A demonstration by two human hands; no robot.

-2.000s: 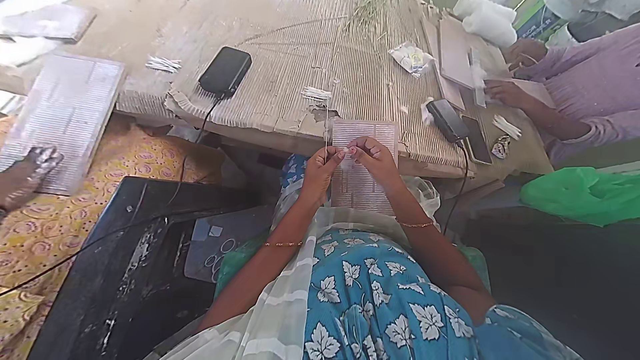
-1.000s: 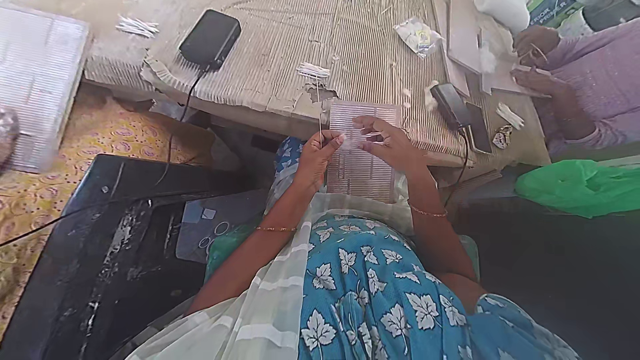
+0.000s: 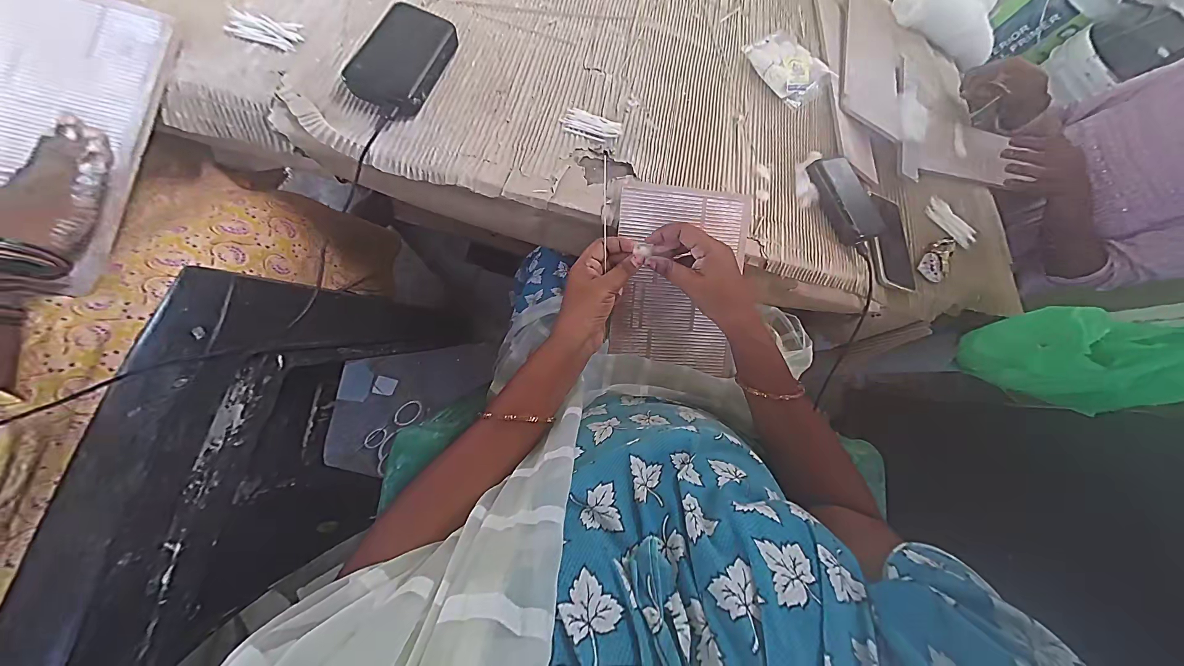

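My left hand [image 3: 597, 277] and my right hand [image 3: 698, 268] meet fingertip to fingertip over a ridged translucent board [image 3: 680, 319], which leans from my lap to the table edge. Between the fingertips is a small white tuft of cotton-like fibre [image 3: 643, 250], pinched by both hands. A thin stick [image 3: 606, 199] stands up from my left hand; where its lower end lies is hidden by the fingers. Beyond the board, a small bundle of white cotton wicks [image 3: 592, 125] lies on the corrugated tabletop [image 3: 518, 102].
Black adapter boxes [image 3: 400, 57] [image 3: 844, 199] with cables lie on the table. More white wicks [image 3: 264, 30], a plastic packet [image 3: 784, 67] and a phone-like dark slab [image 3: 890, 240] are there. Co-workers' hands [image 3: 60, 185] [image 3: 1050, 176] are at left and right. A green plastic bag [image 3: 1064, 356] is at right.
Both hands stay close together over the board, with small finger movements at the white tuft. The co-worker's hand at the left has shifted on its board.
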